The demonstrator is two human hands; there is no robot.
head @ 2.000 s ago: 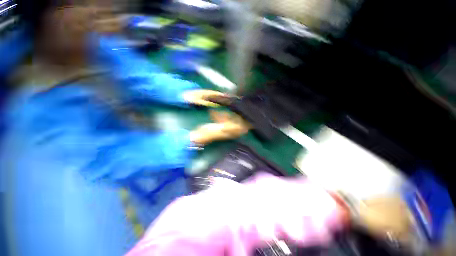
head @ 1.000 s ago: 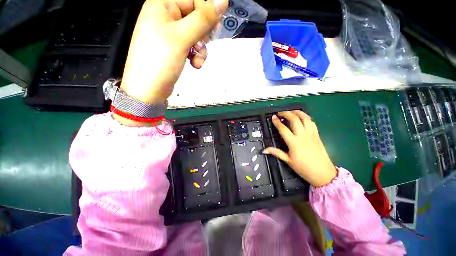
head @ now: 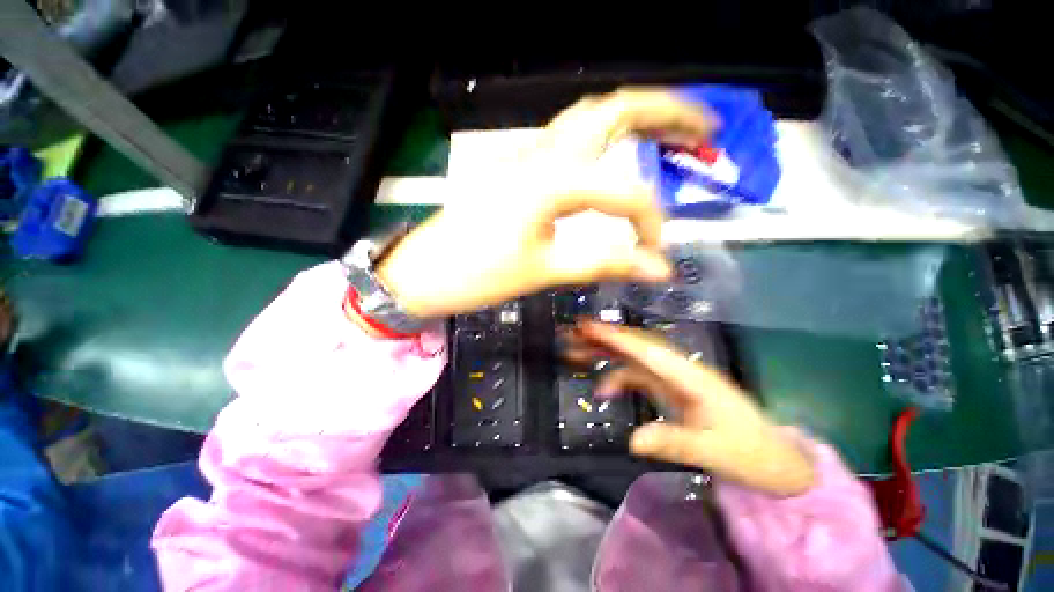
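A black foam tray (head: pixel 537 393) holds dark phone housings; two, at middle left (head: pixel 485 393) and at centre (head: pixel 593 405), show small orange and white tabs. My left hand (head: pixel 566 202) is blurred above the tray's back edge, with fingers spread. A clear film with dark rings (head: pixel 688 278) lies by its lower fingertips; whether they grip it is unclear. My right hand (head: pixel 705 416) is low over the tray's right part, blurred, fingers apart, with no object seen in it. The hands and film hide parts of the housings.
A blue bin (head: pixel 751 150) with pens stands on a white board (head: pixel 809 174). A clear bag (head: pixel 913 127) is behind right. Lens sheets (head: pixel 919 359) and a red-handled item (head: pixel 902 486) are right. Another black tray (head: pixel 289 174) is back left. A blue sleeve (head: pixel 29 497) shows left.
My left hand has come down and right from the top, its fingers now spread. The ringed film is now over the tray's back right. My right hand's fingers have moved off the right housing's top.
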